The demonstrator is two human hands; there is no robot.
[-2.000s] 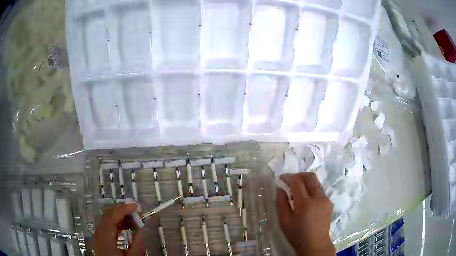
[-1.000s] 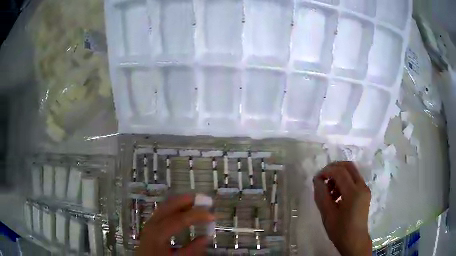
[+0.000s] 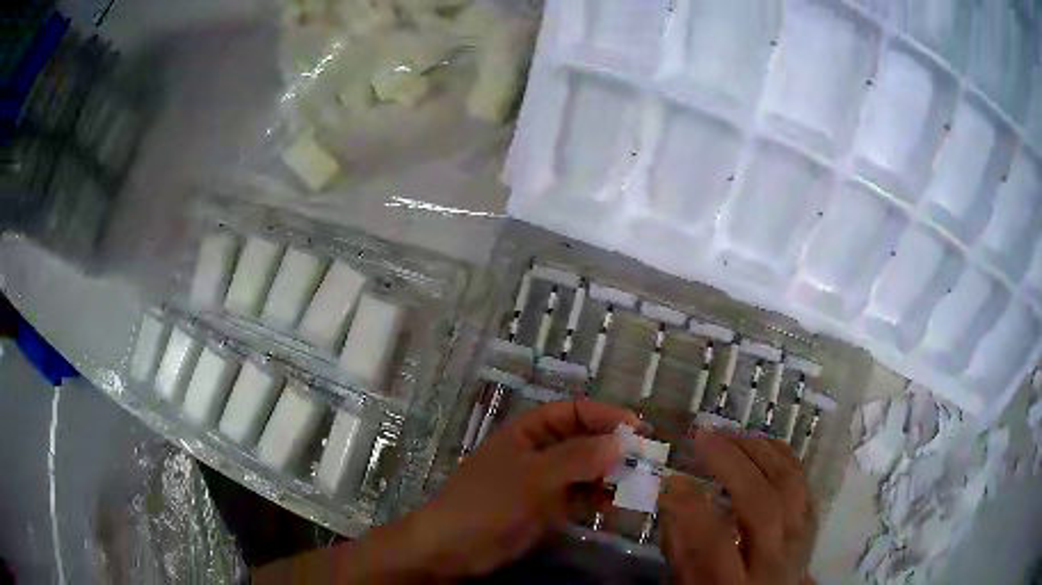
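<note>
Both my bare hands are over the clear parts tray (image 3: 623, 299), which holds slim white rods with dark bands and white crosspieces. My left hand (image 3: 537, 474) holds a small white piece (image 3: 638, 489) between thumb and fingers. My right hand (image 3: 743, 497) meets it from the right, fingers curled around its right side. A thin rod with a dark band lies across the white piece between the hands; its right part is hidden by my right fingers. How the rod and piece join is too blurred to tell.
White blocks (image 3: 295, 286) stand in two rows in a clear tray on the left. Yellowish foam blocks (image 3: 311, 160) lie beyond it. A large white pocket tray (image 3: 699, 171) is at upper right, white scraps (image 3: 914, 480) at lower right.
The view has swung left, bringing the block tray further in. My hands, apart before, have come together at the white piece. My right hand has left the scraps' side.
</note>
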